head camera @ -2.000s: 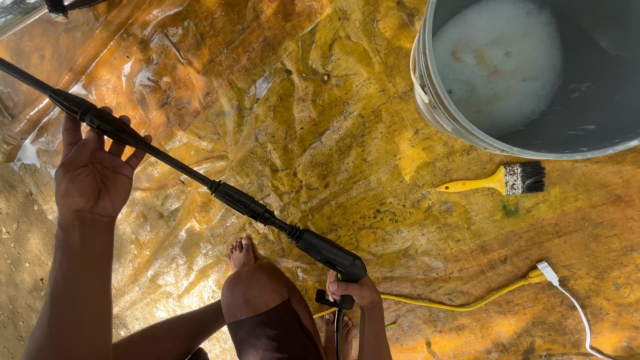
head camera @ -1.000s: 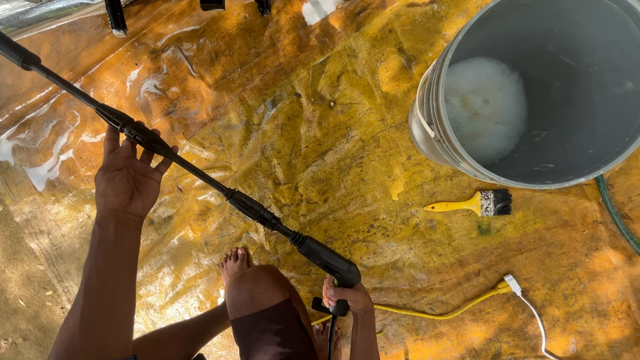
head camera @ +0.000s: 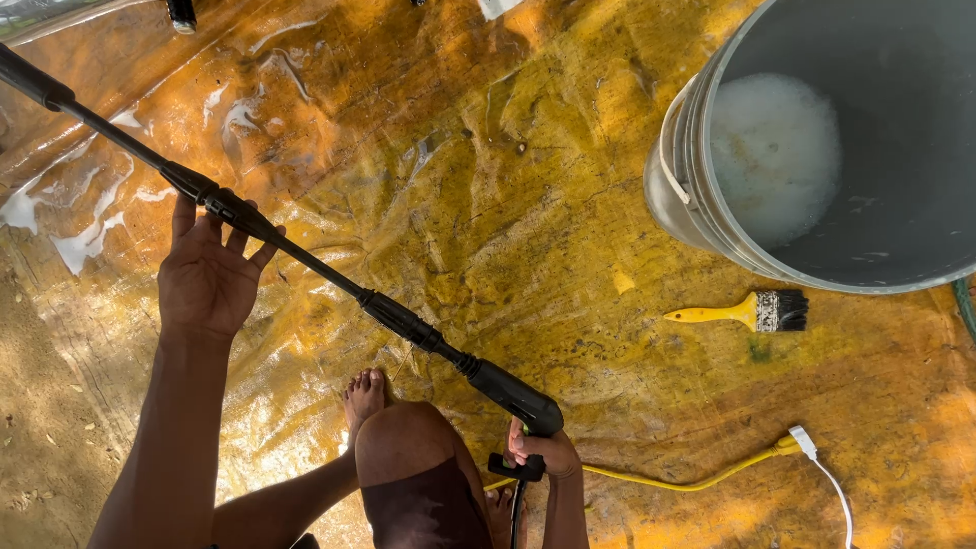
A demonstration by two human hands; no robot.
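A long black pressure washer wand (head camera: 324, 271) runs diagonally from the upper left to its pistol grip at lower centre. My right hand (head camera: 545, 451) is closed around the grip, beside the trigger guard, and a black hose hangs from the grip's base. Under the wand's coupling, my left hand (head camera: 210, 278) supports the shaft with its palm up and fingers spread behind it; its fingertips are partly hidden. The wand's far end lies outside the view.
A grey plastic bucket (head camera: 690, 175) with foamy liquid stands at upper right. Near it lies a yellow-handled paintbrush (head camera: 736, 311). A yellow extension cord (head camera: 686, 486) joins a white plug (head camera: 801, 442). Wet, wrinkled orange tarp (head camera: 473, 229) covers the ground around my bare feet (head camera: 364, 400).
The wand has shifted, with more of its far part in view at upper left. Both hands keep their hold. The view has moved somewhat.
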